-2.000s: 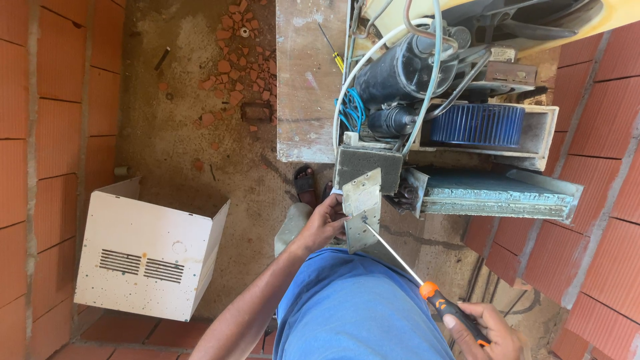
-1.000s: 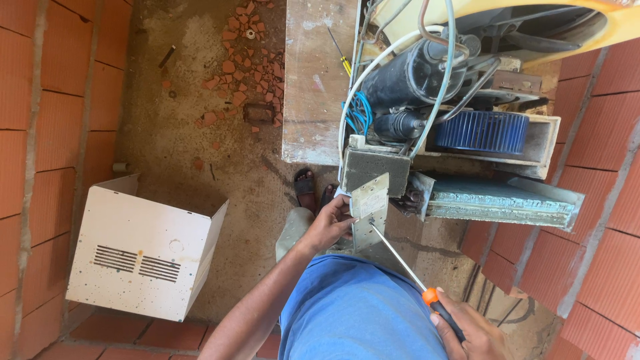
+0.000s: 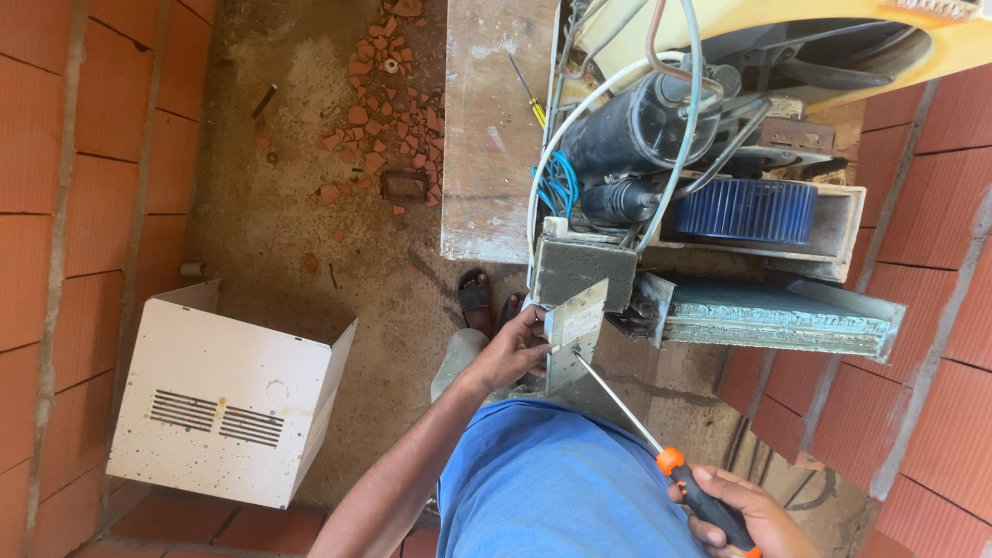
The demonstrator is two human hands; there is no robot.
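My left hand (image 3: 518, 350) grips the left edge of a small metal plate (image 3: 572, 370), which has holes and a label with writing. My right hand (image 3: 736, 515) is closed around the black and orange handle of a screwdriver (image 3: 632, 418). The screwdriver's tip meets the plate near a dark screw or hole. Just behind the plate is a grey foam-covered block (image 3: 583, 271), part of an opened air conditioner unit. In that unit are a black compressor (image 3: 632, 128), a blue blower wheel (image 3: 744, 211) and a finned coil (image 3: 775, 318).
A wooden board (image 3: 488, 147) holds a yellow-handled screwdriver (image 3: 536, 108). A white metal casing with slots (image 3: 225, 403) lies on the floor at left. Broken brick pieces (image 3: 387, 116) are scattered on the floor. Brick walls (image 3: 105, 186) stand at both sides. White tubing (image 3: 566, 128) loops beside the compressor.
The plate has tilted somewhat in my left hand. My right hand has shifted a little, with the screwdriver's tip still at the plate.
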